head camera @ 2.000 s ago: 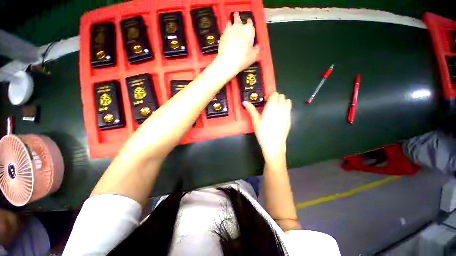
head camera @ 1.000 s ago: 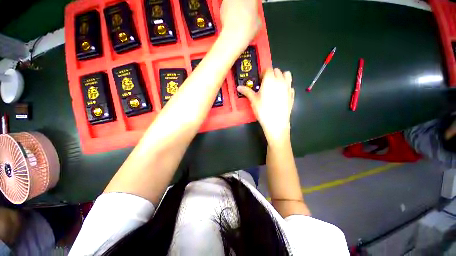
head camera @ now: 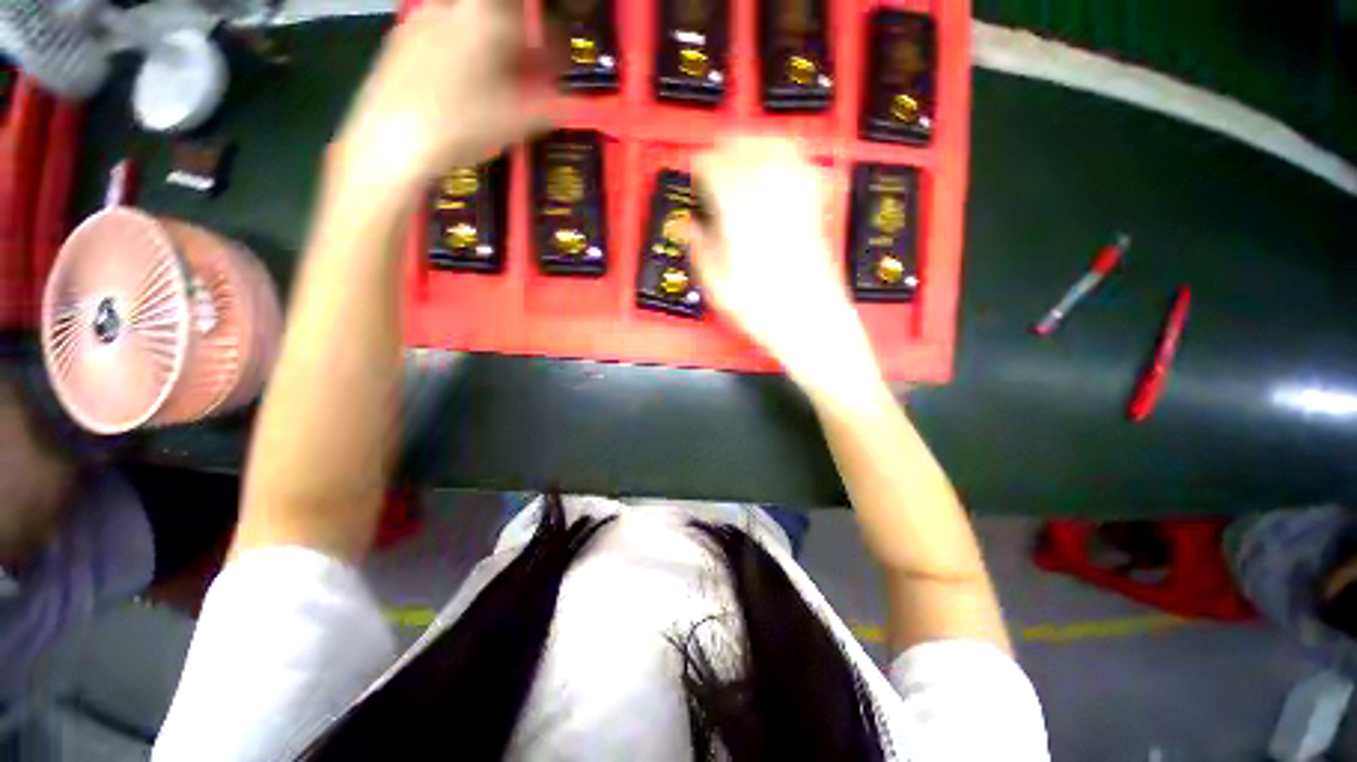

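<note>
A red-orange tray (head camera: 640, 340) holds closed black flip phones with gold emblems in two rows. My left hand (head camera: 454, 82) is blurred over the tray's upper left corner and hides the pocket there; whether it holds anything cannot be told. My right hand (head camera: 767, 223) is over the lower row, its fingers at the right edge of a slightly tilted phone (head camera: 673, 253). It covers the pocket to the right of that phone, and its grip is unclear. The lower right phone (head camera: 886, 231) lies in its pocket.
A pink fan (head camera: 164, 320) stands left of the tray, with a white round object (head camera: 179, 78) and a small dark block (head camera: 195, 167) behind it. A ballpoint pen (head camera: 1083, 285) and a red marker (head camera: 1161, 354) lie at right. A red stool (head camera: 1146, 566) and another person's sleeve (head camera: 1287, 566) are at lower right.
My left hand has moved from the tray's upper right to its upper left. My right hand has left the lower right phone and moved left over the lower row. The camera view has shifted.
</note>
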